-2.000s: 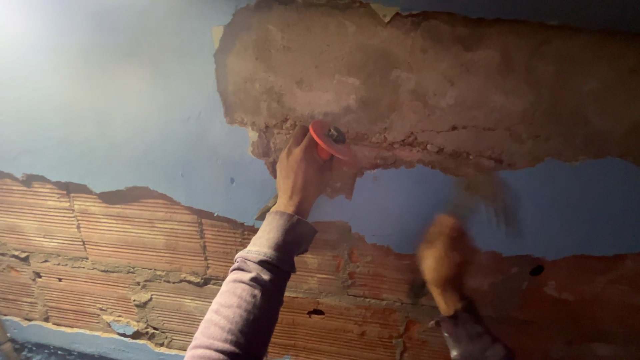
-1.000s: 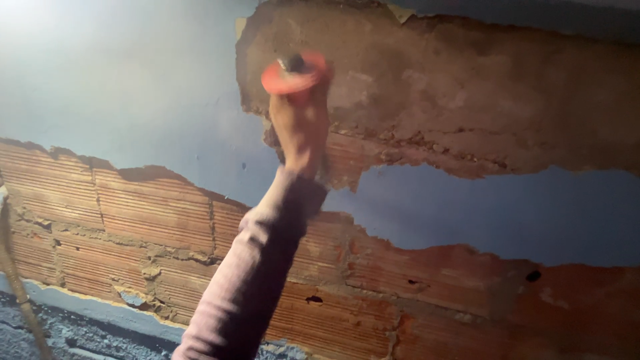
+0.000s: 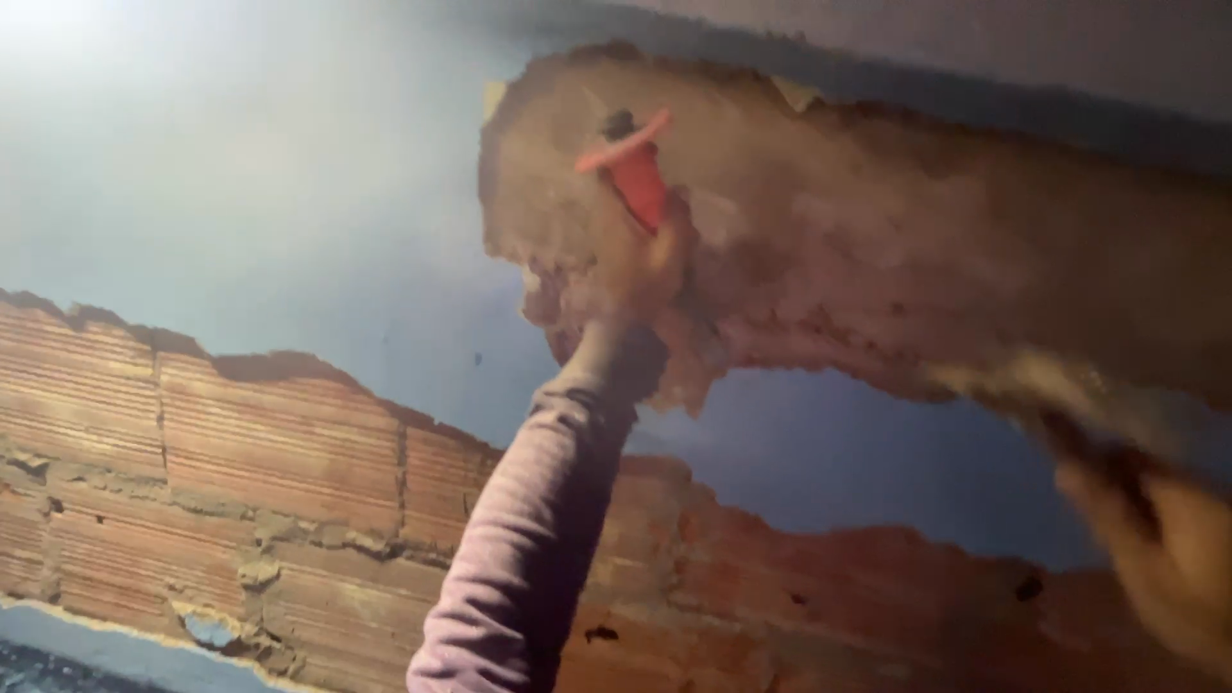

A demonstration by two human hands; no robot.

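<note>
My left hand (image 3: 650, 260), in a long pinkish sleeve, grips a chisel by its red handle (image 3: 637, 188) with a round hand guard. It is raised in front of the bared grey-brown patch of wall (image 3: 866, 231); the chisel's tip cannot be made out. At the right edge my right hand (image 3: 1169, 549) is blurred and closed around the handle of a tool. The blurred head of that tool (image 3: 1049, 380), perhaps a hammer, lies at the patch's lower edge.
Blue painted plaster (image 3: 433, 318) covers the wall at left, and a blue strip (image 3: 866, 452) crosses below the patch. Beneath run bared ribbed clay bricks (image 3: 279, 433) with rough mortar joints. A dark band (image 3: 962, 106) borders the patch above.
My left hand with the chisel has risen from the patch's lower edge, where it was two seconds ago. My right hand, out of view one second ago, is back at the right.
</note>
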